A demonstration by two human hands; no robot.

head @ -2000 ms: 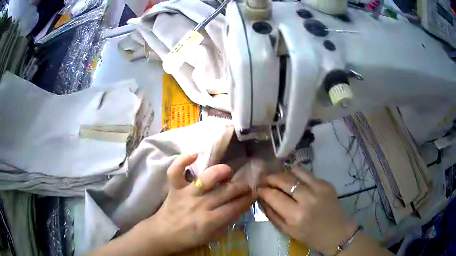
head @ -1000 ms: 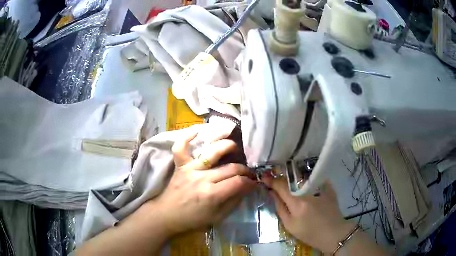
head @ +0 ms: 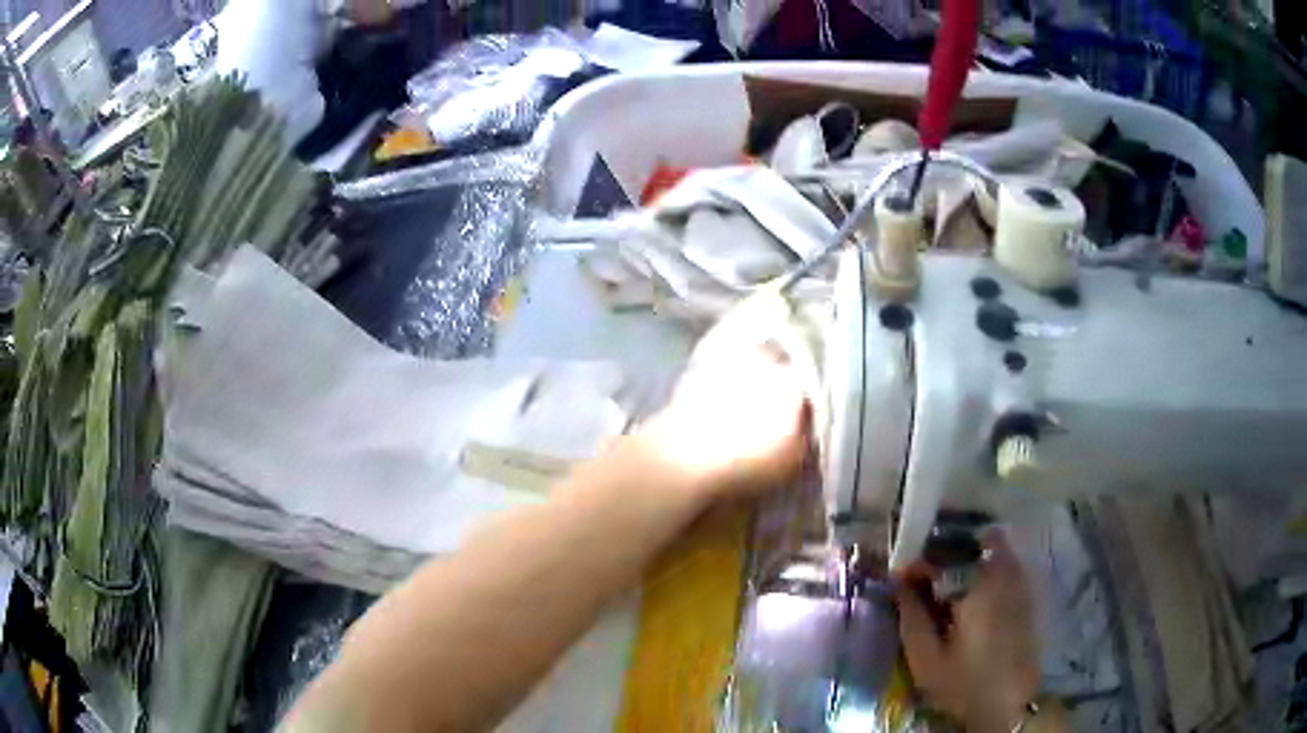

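Observation:
The white sewing machine head (head: 874,415) stands right of centre. Below it, the shiny metal bed (head: 810,644) shows without cloth around the needle and presser foot (head: 849,570). My left hand (head: 745,401) is blurred and overexposed, left of the head by the pale sewn cloth (head: 731,215); its fingertips and any hold are unclear. My right hand (head: 982,623) is right of the needle, fingers bent near a dark part under the head; whether it grips anything is unclear. A pale panel stack (head: 330,415) with a narrow beige strip (head: 516,465) on top lies left.
Olive-green bundles (head: 86,415) hang at far left. A white tub (head: 573,129) with cloth stands behind the machine. Yellow tape (head: 688,616) is left of the bed. Tan strips (head: 1168,602) lie right of the needle. A red thing (head: 952,72) hangs above the head.
The view has tilted up. My left hand has moved from the needle to the back, left of the head. The cloth has left the needle area. My right hand has moved right of the needle.

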